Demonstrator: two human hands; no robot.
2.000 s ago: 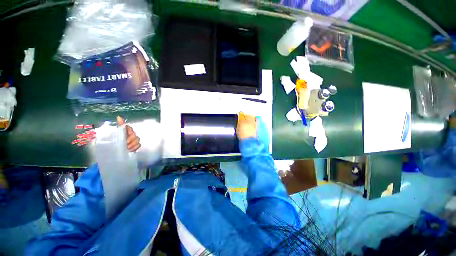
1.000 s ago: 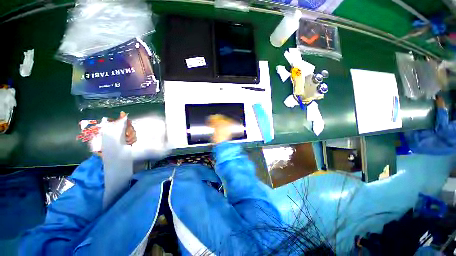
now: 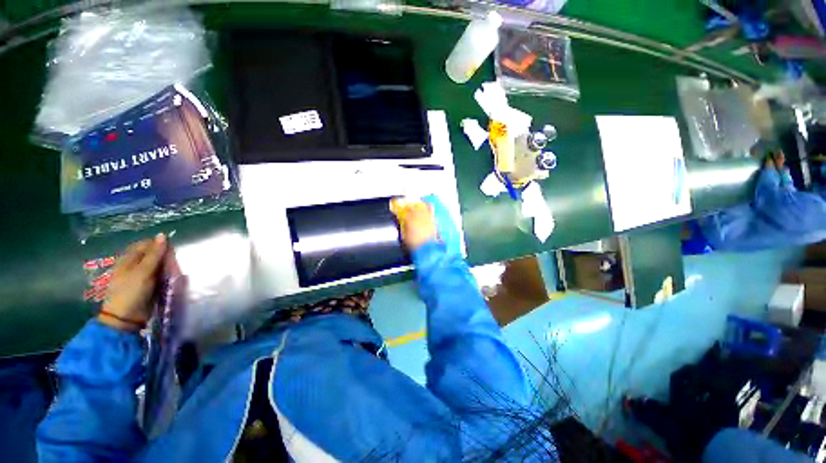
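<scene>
A black tablet (image 3: pixel 349 242) lies screen up on the white mat (image 3: pixel 272 203). My right hand (image 3: pixel 415 223), with yellow-orange fingertips, rests on the tablet's right end; whether it holds something small is hidden. A blue strip (image 3: pixel 447 224) lies just right of that hand. My left hand (image 3: pixel 134 282) is at the bench's near edge on the left. It holds a thin printed film (image 3: pixel 163 353) by its upper edge. The film hangs down, seen nearly edge-on, dark and purplish.
Behind the mat is a black tray (image 3: pixel 281 86) with a dark tablet. At left lie the bagged film stack (image 3: pixel 145 163), clear bags (image 3: pixel 127 59) and red stickers (image 3: pixel 98 276). At right are small bottles (image 3: pixel 534 154), wipes, a white bottle (image 3: pixel 474 47) and another person's arm (image 3: pixel 765 212).
The view has shifted, so the bench items appear further left. My right hand has moved from the tablet's middle to its right end. The film in my left hand has turned, from pale to dark, nearly edge-on.
</scene>
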